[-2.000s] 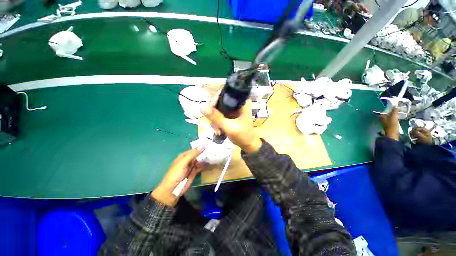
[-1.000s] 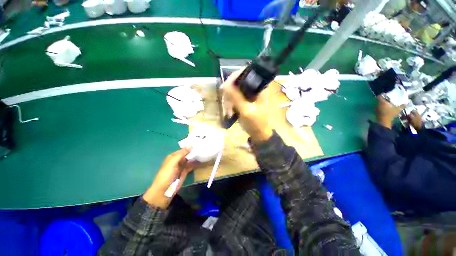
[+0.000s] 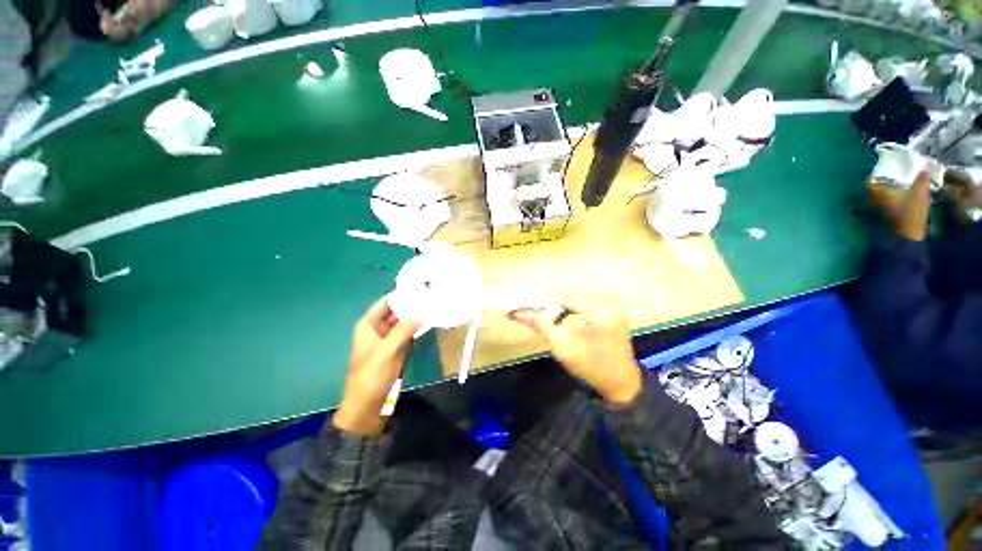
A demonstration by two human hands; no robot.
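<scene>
My left hand point(image 3: 377, 355) holds a white round housing point(image 3: 439, 288) with flat white antenna strips, over the left front part of the tan mat point(image 3: 657, 274). My right hand point(image 3: 587, 339) is just right of the housing above the mat; a small dark thing shows at its fingers, too blurred to name. The black power screwdriver point(image 3: 622, 140) hangs free, tip down, above the mat. The silver-white screw feeder point(image 3: 524, 167) with a yellow label stands at the back of the mat.
Another white unit point(image 3: 411, 207) lies behind the held one. More white units point(image 3: 686, 199) are piled right of the feeder. Units point(image 3: 181, 124) sit on the green strip. A blue bin point(image 3: 851, 431) with white parts is at lower right. A neighbour's hands point(image 3: 905, 199) work at the right.
My right hand has let go of the screwdriver and come down beside the housing. The screwdriver now hangs further right. The housing shows its smooth round side. The camera view has shifted.
</scene>
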